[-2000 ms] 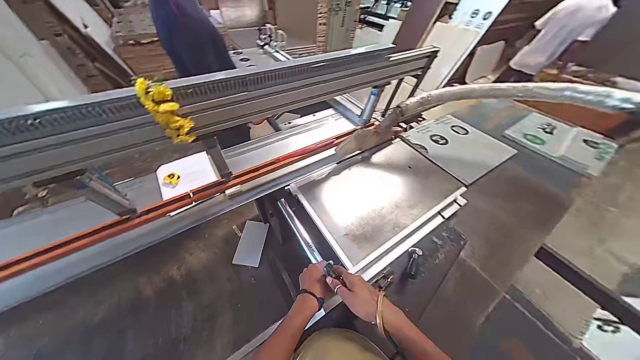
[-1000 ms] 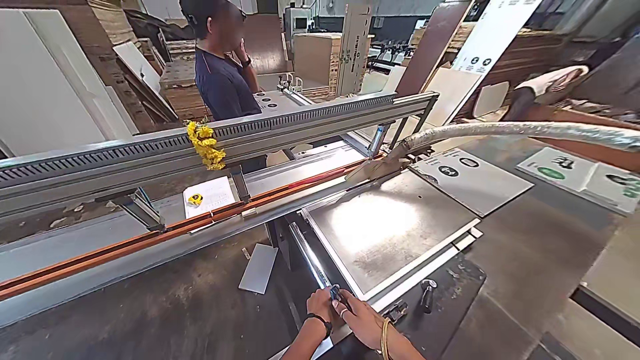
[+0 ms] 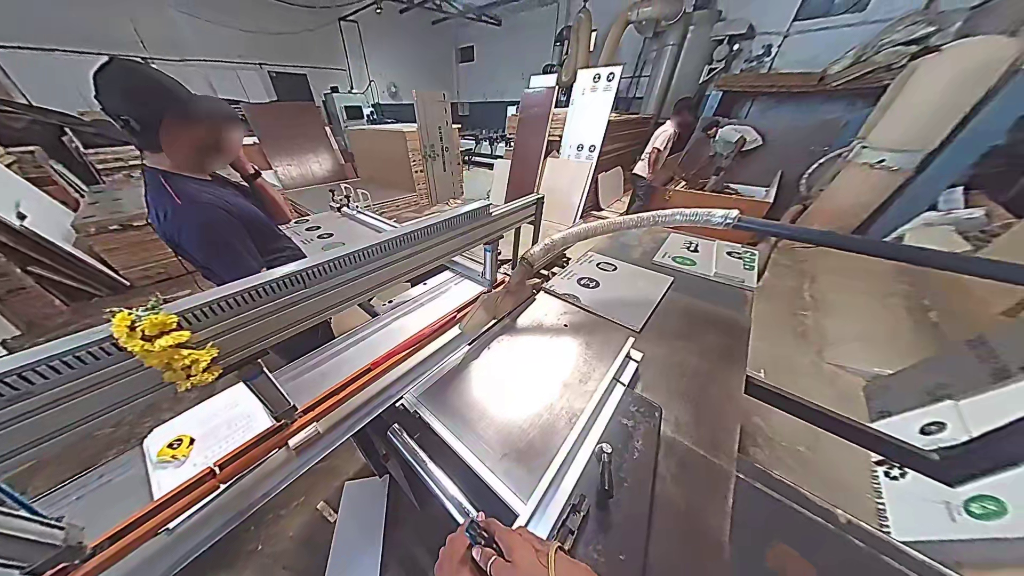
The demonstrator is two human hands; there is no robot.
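At the bottom of the head view, my left hand (image 3: 454, 554) and my right hand (image 3: 520, 552) meet at the near end of a polished metal rod (image 3: 432, 472). My right hand, with a ring and a bangle, closes on a dark fitting (image 3: 482, 534) there. My left hand is partly cut off by the frame, and its grip is hard to see. Right of the rod lies the saw's metal table (image 3: 520, 384), edged by a pale rail (image 3: 580, 440). A black-handled knob (image 3: 606, 472) stands right of the rail.
A slatted metal beam (image 3: 344, 272) with yellow flowers (image 3: 164, 344) crosses the left. Below it lie papers (image 3: 232, 424) with a tape measure (image 3: 174, 449). A hose (image 3: 632, 224) reaches the saw guard (image 3: 500, 304). A person (image 3: 208, 192) stands behind the beam; others are farther back.
The view has tilted up, showing more of the workshop. Both hands have stayed by the rod's near end. The person behind the beam, raising a hand to the face one second ago, still does so.
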